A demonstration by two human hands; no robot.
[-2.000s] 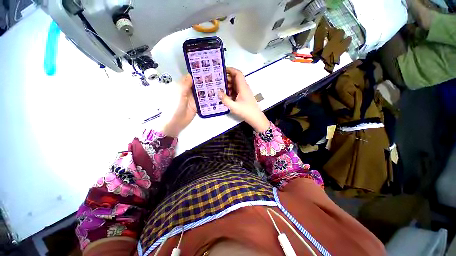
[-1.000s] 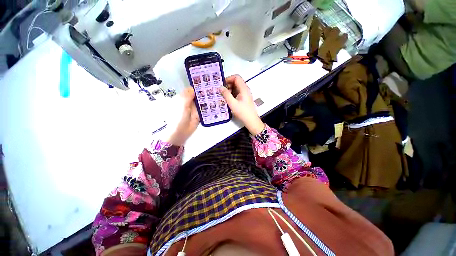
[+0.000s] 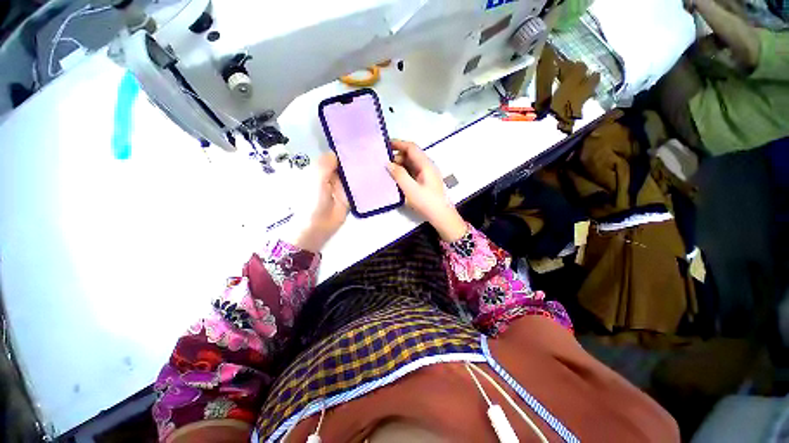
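Observation:
A smartphone (image 3: 362,156) with a dark edge and a lit, nearly blank pale pink screen is held upright above the front edge of the white table. My left hand (image 3: 329,197) grips its left edge. My right hand (image 3: 420,183) holds its right edge, with the thumb at the side of the screen. Both hands are bare, and the fingers behind the phone are hidden.
The white sewing machine (image 3: 346,39) stands behind the phone, its presser foot (image 3: 270,156) to the left. Orange scissor handles (image 3: 362,76), red-orange snips (image 3: 519,113) and a blue object (image 3: 125,117) lie on the table (image 3: 112,260). Brown pieces (image 3: 636,268) hang at right, near a person's green sleeve (image 3: 744,95).
The phone screen has changed from a grid of small pictures to nearly blank pink. Both hands still hold the phone. The view has shifted slightly.

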